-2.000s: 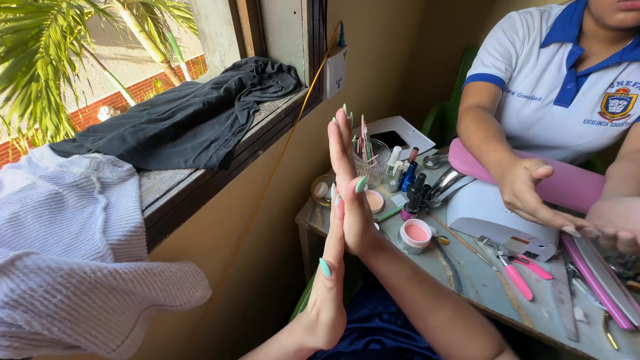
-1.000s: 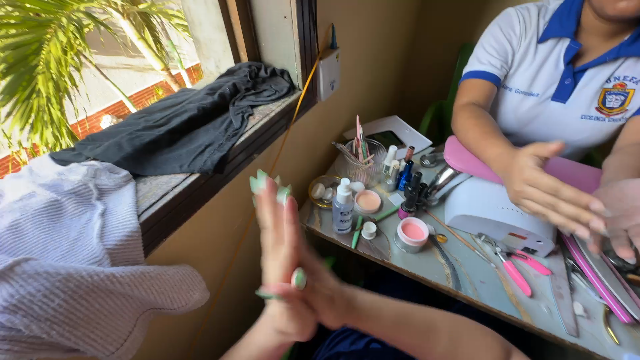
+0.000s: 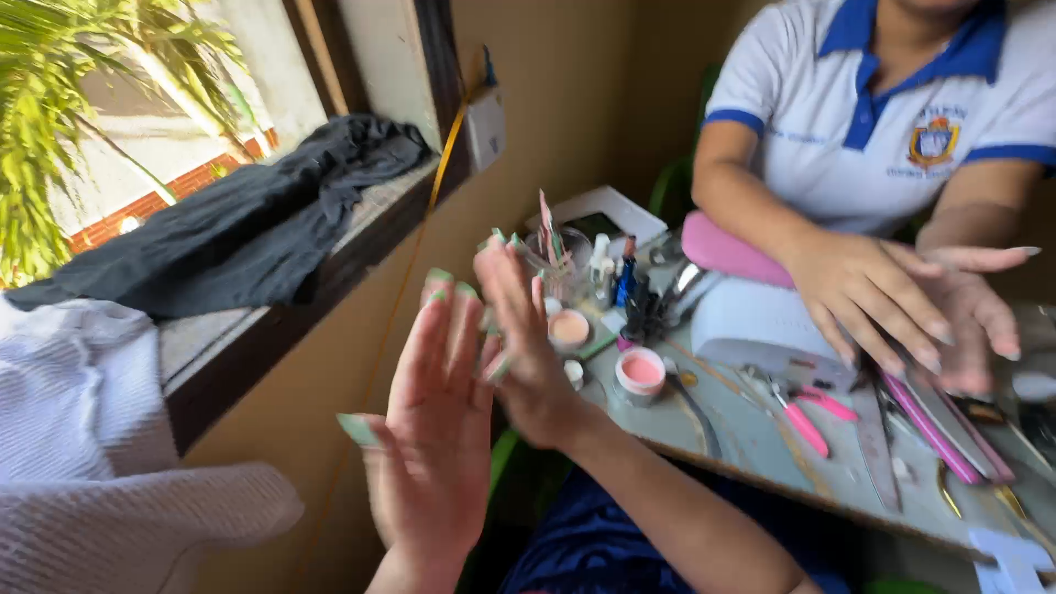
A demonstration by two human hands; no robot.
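Observation:
My left hand is raised in the middle of the view, palm showing, with long light-green nails and nothing in it. Just right of it my right hand is held up, slightly blurred, empty, its fingers pointing upward and spread a little. Past my right hand, on the table, stand an open jar of pink product, a jar of peach product, a blue nail polish bottle and a clear cup of thin tools. Whether my hands touch each other cannot be told.
A person sits across the grey table with both hands together over a white nail lamp and a pink arm cushion. Pink-handled nippers and files lie nearby. A black cloth and a white ribbed cloth cover the windowsill.
My hands, pressed palm to palm two seconds ago, have come apart at the fingers, and my left palm now shows. The other person's hands have moved closer together, one over the other.

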